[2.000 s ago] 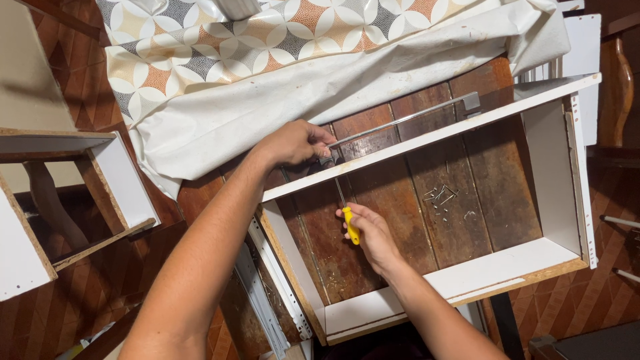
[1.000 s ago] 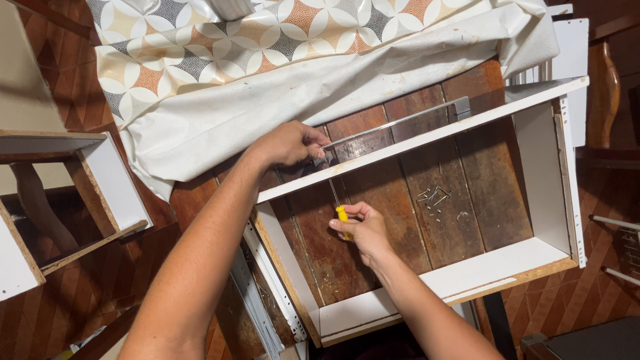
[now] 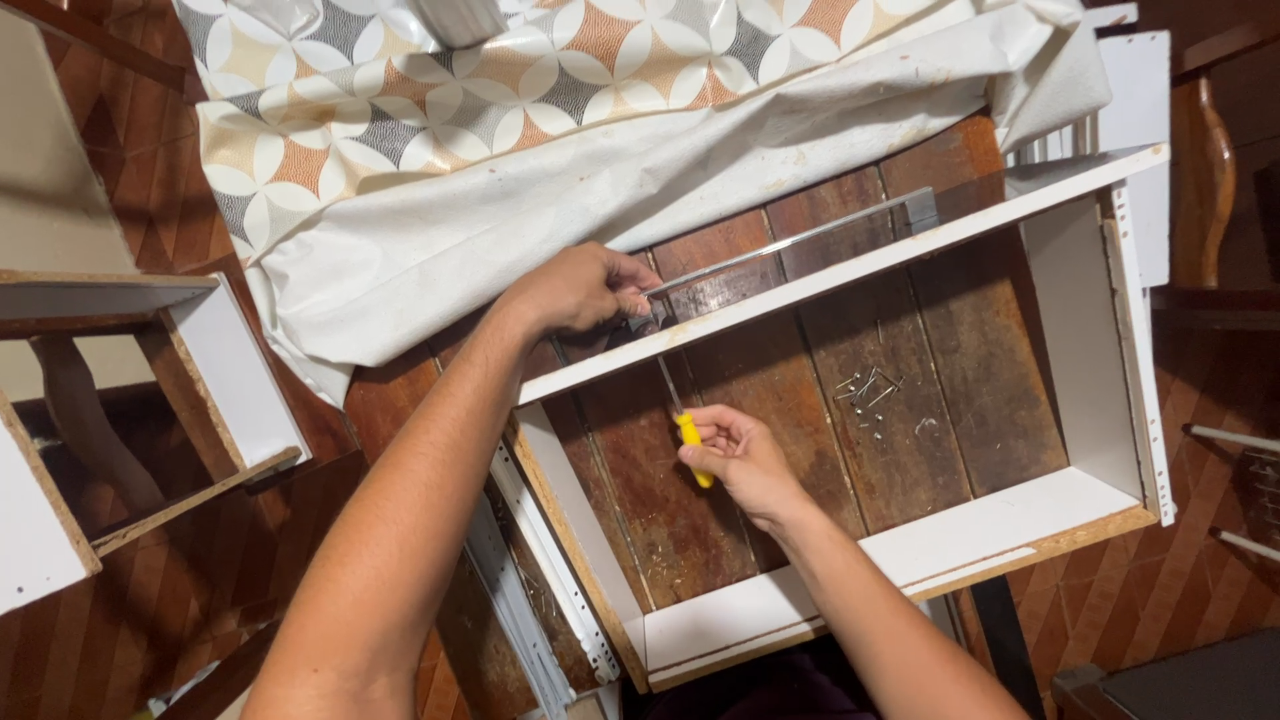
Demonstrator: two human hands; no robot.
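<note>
A white drawer frame (image 3: 850, 290) of particle board stands on the wooden plank table (image 3: 740, 440). Along the outside of its far panel runs a long metal bar handle (image 3: 790, 240). My left hand (image 3: 585, 290) has its fingers closed on the handle's near-left end, against that panel. Inside the frame, my right hand (image 3: 745, 460) grips a screwdriver by its yellow handle (image 3: 692, 450). The shaft points away from me to the inner face of the far panel; its tip is hard to see. Loose screws (image 3: 870, 390) lie on the planks inside the frame.
A patterned tablecloth (image 3: 560, 90) is folded back across the far side. Metal drawer slides (image 3: 510, 590) lie left of the frame, and another slide (image 3: 1140, 350) is on its right side. A second white drawer frame (image 3: 200, 370) stands at the left. Wooden chair parts (image 3: 1215, 190) show at right.
My right hand has shifted slightly on the yellow screwdriver handle, more of which shows now than one second ago. My left hand stays at the same end of the bar handle.
</note>
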